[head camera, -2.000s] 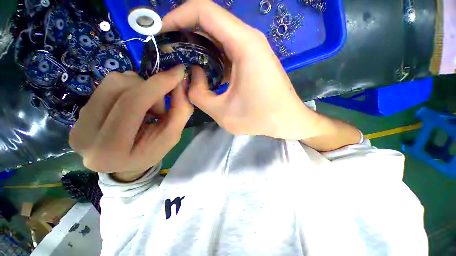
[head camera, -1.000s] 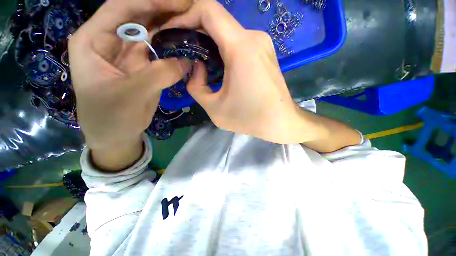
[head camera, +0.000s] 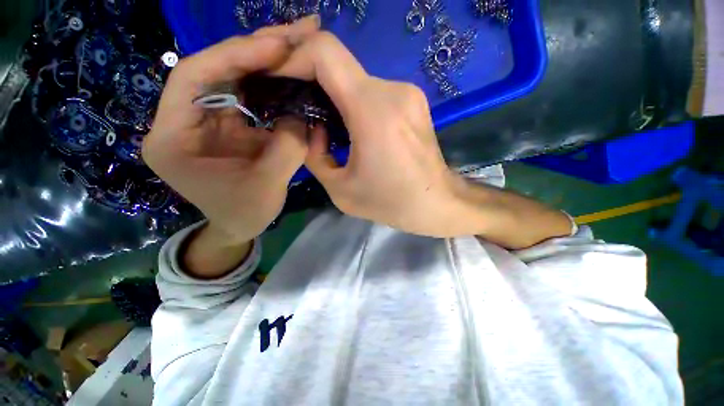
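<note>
A dark round unit (head camera: 295, 101) is held between my two hands over the near left part of the blue tray. My left hand (head camera: 218, 151) closes around its left side, with the thumb at its near edge. My right hand (head camera: 385, 147) curls around its right side, thumb and finger gripping the rim. A white disc (head camera: 215, 101) on a thin white wire shows in front of my left palm, seen nearly edge-on. The fingers and shadow hide most of the unit's face; whether a spring is between the fingertips cannot be told.
The blue tray (head camera: 496, 97) holds silver coil springs (head camera: 443, 54), loose and clumped. A pile of wired units (head camera: 87, 119) lies left of it on dark shiny sheeting (head camera: 591, 95). A carton edge (head camera: 698, 59) is at right; a blue stool (head camera: 695, 218) stands below.
My left hand first rose around the unit's left side, then came slightly lower. The unit has tipped and sits darker between the hands. The white disc has turned from face-on to nearly edge-on and dropped.
</note>
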